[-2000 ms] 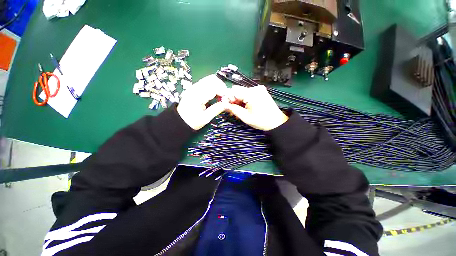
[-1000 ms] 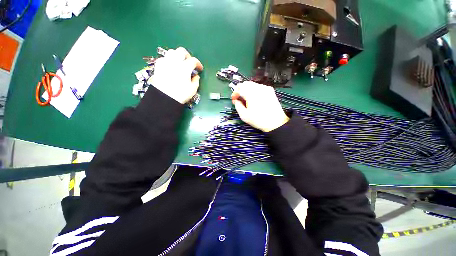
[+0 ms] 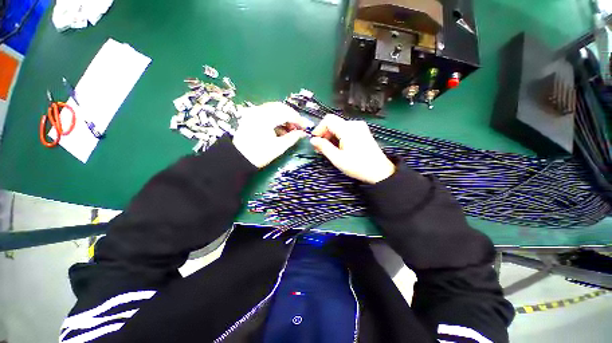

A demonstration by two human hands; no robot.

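My left hand (image 3: 267, 132) and my right hand (image 3: 350, 146) meet fingertip to fingertip above the left end of the black cables (image 3: 463, 184). My right fingers pinch a cable end. My left fingers are closed on something small at its tip, probably a connector, mostly hidden by the fingers. A loose pile of silver and white connectors (image 3: 207, 115) lies left of my left hand. Several fitted cable ends (image 3: 303, 99) lie just behind my hands, near the press.
The black bench press (image 3: 396, 63) stands behind my right hand. A dark block (image 3: 533, 100) is at the right beside more cables. Orange-handled scissors (image 3: 58, 124) and a white paper sheet (image 3: 111, 94) lie at left. White crumpled cloth (image 3: 79, 13) is at the upper left.
My left hand has moved right from the connector pile to meet my right hand. The white connector end seen beside my right fingers a second ago no longer shows there.
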